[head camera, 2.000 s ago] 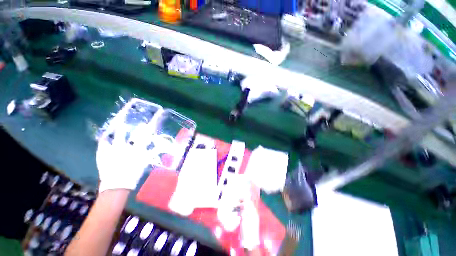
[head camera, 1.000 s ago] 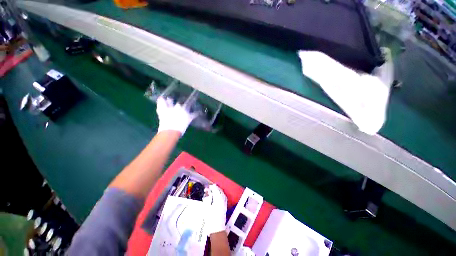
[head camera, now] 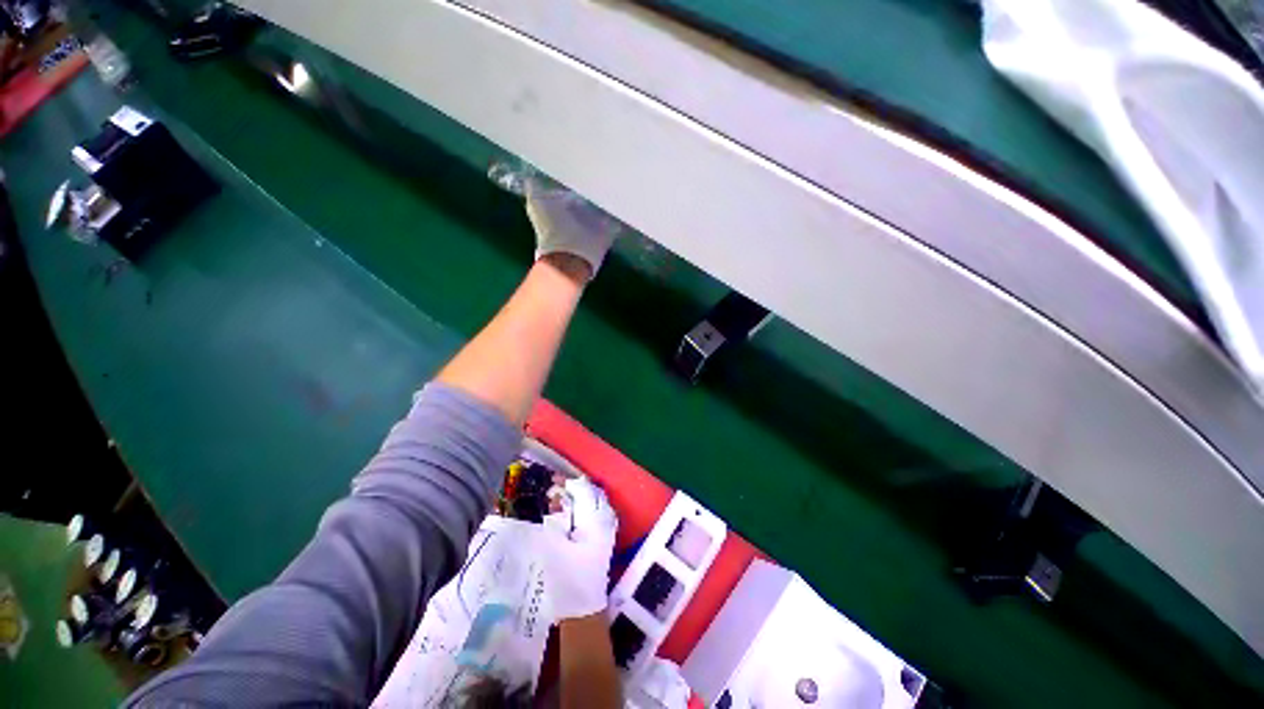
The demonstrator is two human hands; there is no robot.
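My left hand (head camera: 571, 229), in a white glove, reaches under the edge of a long pale shelf; its fingers are partly hidden. Clear plastic, likely the case (head camera: 513, 177), shows beside the fingers in that hand. My right hand (head camera: 585, 547), also gloved, lies at the edge of a white printed housing (head camera: 520, 589) over the red mat. Coloured wires and dark parts (head camera: 527, 488) show by its fingertips. Whether it grips the housing is unclear. A white strip with square openings (head camera: 670, 575) lies to its right.
The pale shelf edge (head camera: 832, 249) crosses above the green bench (head camera: 319, 402), with black brackets (head camera: 710, 337) below it. White cloth or sheet (head camera: 1164, 125) hangs at upper right. A black unit (head camera: 146, 187) stands left. A white part (head camera: 804, 651) lies lower right; white-topped units (head camera: 118, 582) are lower left.
My left hand has moved the clear case from above the mat up and away, then under the shelf edge. The view has shifted closer to the shelf. My right hand stays by the white housing.
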